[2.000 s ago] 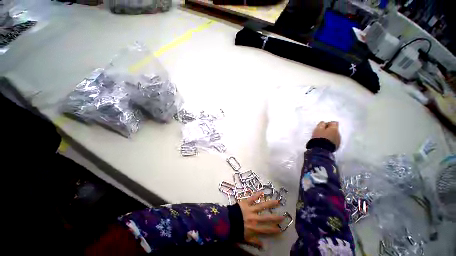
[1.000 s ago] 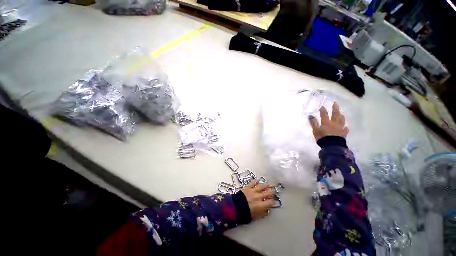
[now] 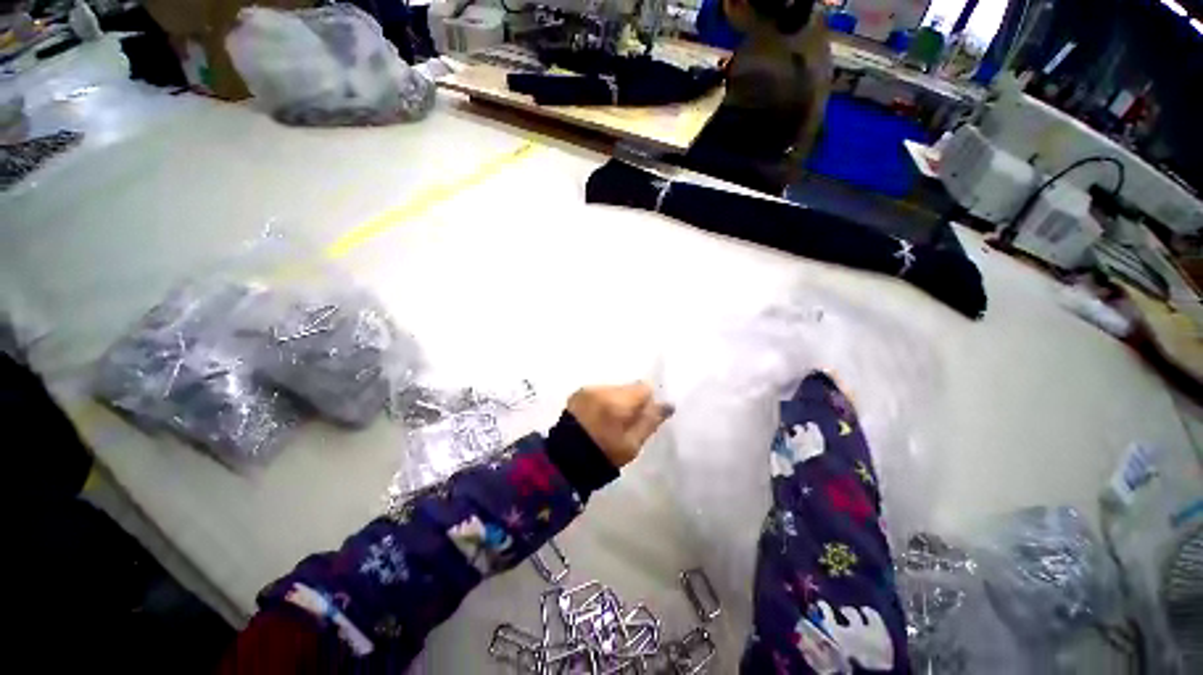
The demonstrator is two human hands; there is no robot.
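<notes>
My left hand (image 3: 617,418) is raised over the table between the buckle piles, fingers drawn together; I cannot tell whether it holds something. My right hand (image 3: 827,382) is mostly hidden behind its sleeve, over the cloudy pile of clear plastic (image 3: 739,396) right of centre. Bare rectangular metal buckles (image 3: 594,630) lie loose at the bottom edge, below my left sleeve. A paler pile of wrapped buckles (image 3: 442,435) lies left of my left hand, partly behind the sleeve. Two bulging bags of wrapped buckles (image 3: 218,369) rest further left.
A black fabric roll (image 3: 778,227) with white ties lies along the far side. Clear bags of metal hardware (image 3: 1042,560) sit at the right. A large clear sack (image 3: 330,66) stands at the far left. A person (image 3: 772,86) is beyond the table beside sewing machines.
My left hand has lifted off the bare buckles and moved up, towards the plastic pile. My right hand has drawn lower and its fingers are now hidden. The view has tilted upward.
</notes>
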